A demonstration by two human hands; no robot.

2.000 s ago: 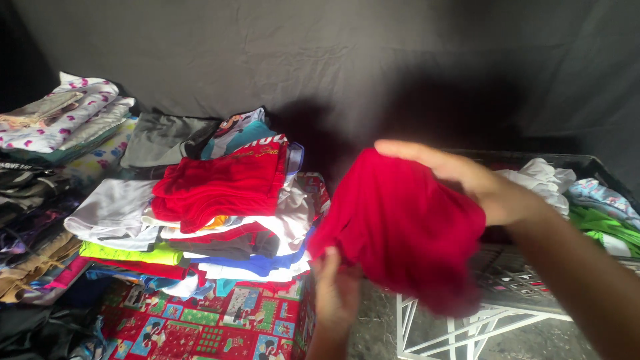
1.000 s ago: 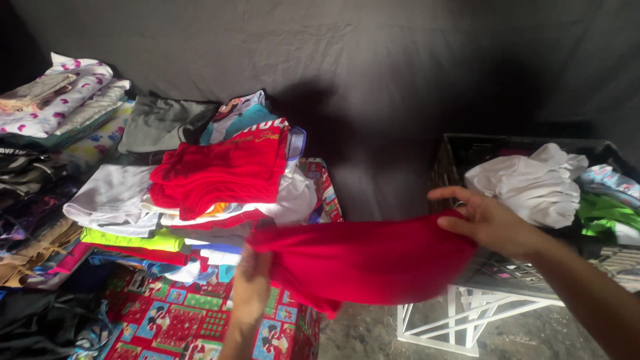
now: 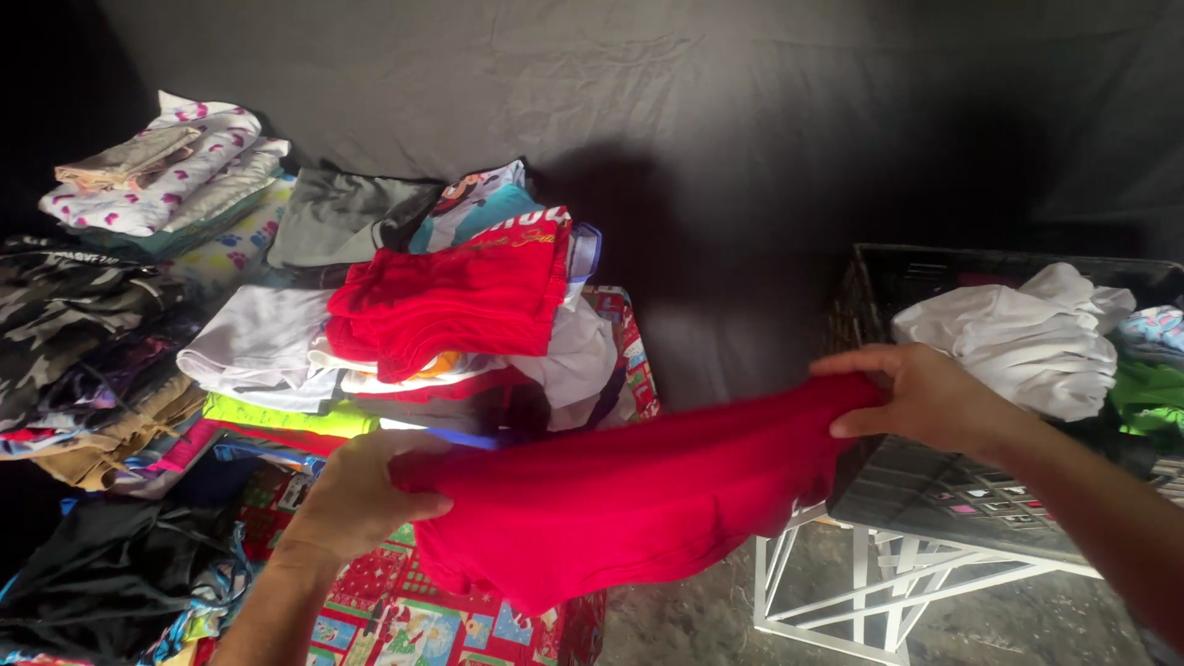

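A red cloth garment (image 3: 610,490) is stretched sideways between my two hands, its lower edge hanging loose. My left hand (image 3: 361,495) pinches its left end, thumb on top, over the front of the patterned cloth. At the right end, my right hand (image 3: 916,398) grips the fabric between thumb and fingers, near the black crate. Behind the garment, a folded red garment with lettering (image 3: 453,291) tops a pile of folded clothes, beside a folded light grey garment (image 3: 264,342) and a dark grey one (image 3: 342,217).
A black plastic crate (image 3: 980,490) holding white cloth (image 3: 1027,338) and green cloth stands at right on a white metal frame (image 3: 879,592). More clothes are piled at left, with black clothing (image 3: 102,573) in front. Christmas-patterned cloth (image 3: 398,610) covers the table. A dark curtain (image 3: 573,83) hangs behind.
The red garment was bunched and raised two seconds ago; now it is drawn out lengthwise between my hands, which have moved farther apart.
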